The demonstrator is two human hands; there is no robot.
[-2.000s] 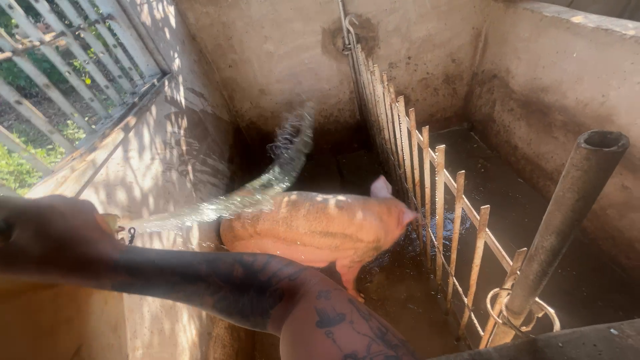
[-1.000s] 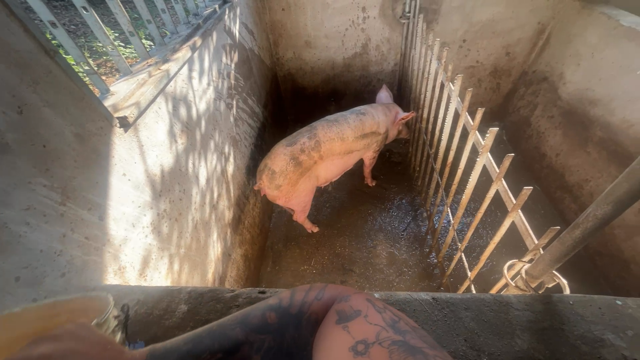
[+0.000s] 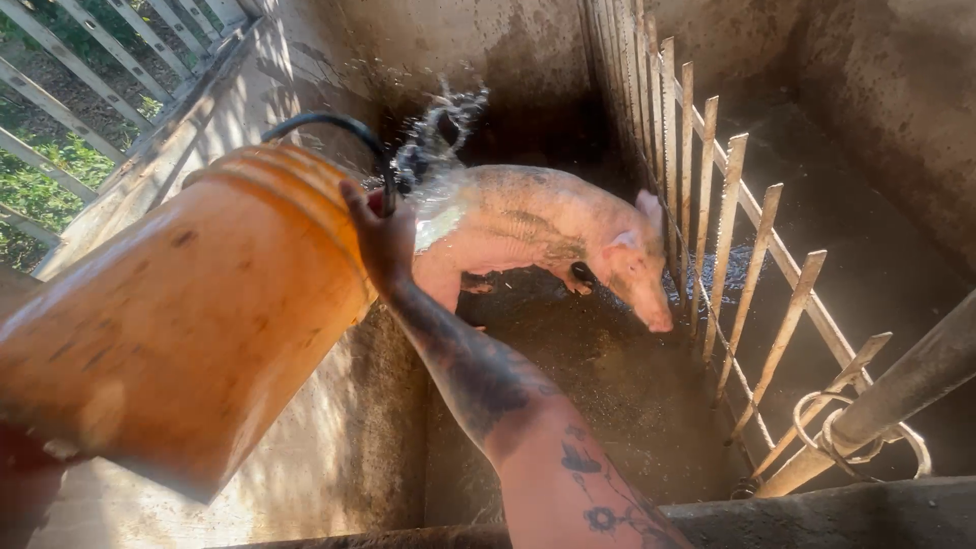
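Observation:
An orange plastic bucket is tipped over the pen wall, its mouth facing away. My right hand grips its rim side by the black handle. At the lower left edge, my left hand is at the bucket's base, dark and partly cut off; its fingers are hard to make out. Water flies from the bucket's mouth and lands on the rump of a pink pig. The pig stands on the wet floor, its head lowered beside the metal bars, with mud on its flank.
A fence of upright metal bars divides the pen on the right. A metal pole with wire rings leans near the concrete ledge. Concrete walls enclose the pen. A slatted metal grille is at upper left.
The orange bucket has come up into full view, tilted, with water leaving it. The pig has lowered its head and turned it toward me.

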